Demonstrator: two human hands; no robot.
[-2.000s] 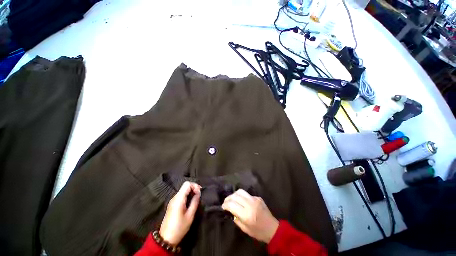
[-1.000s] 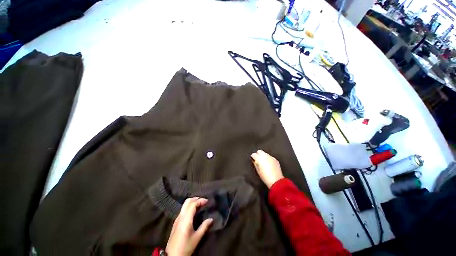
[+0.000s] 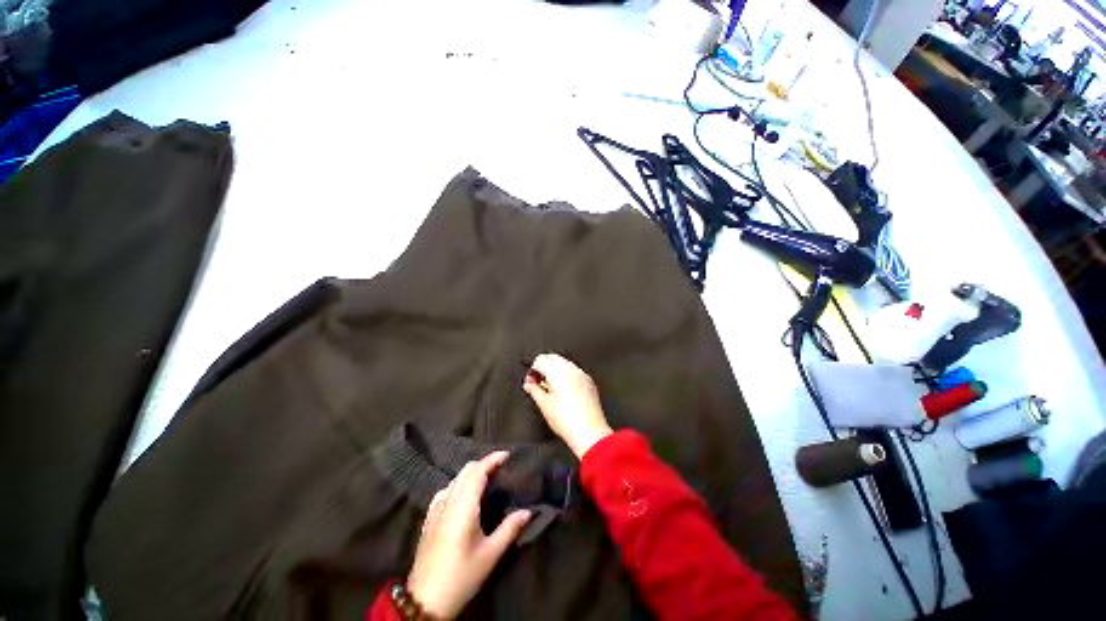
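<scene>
A brown garment (image 3: 582, 285) lies spread before me, its gathered ribbed waistband (image 3: 418, 467) folded open near the bottom centre. My left hand (image 3: 461, 534) holds this waistband, thumb and fingers on either side of its dark inside. My right hand (image 3: 564, 394) is above and right of the left, fingertips together low over the garment's middle. A small dark bit shows at these fingertips. The pale button is not visible now; whether it is under or in the right fingers cannot be told. No needle or thread can be made out.
Another brown garment (image 3: 115, 279) lies left. Black hangers (image 3: 679, 200), a hair dryer (image 3: 807, 249) and cables are at the upper right. A spray gun (image 3: 970, 328), brown thread cone (image 3: 837, 461), phone (image 3: 895, 491), red spool (image 3: 952, 399) and dark cloth (image 3: 1031, 546) are at the right.
My right hand has left the waistband, gone out to the right, then moved left to where the pale button lay. The button has dropped from sight. My left hand stays at the waistband.
</scene>
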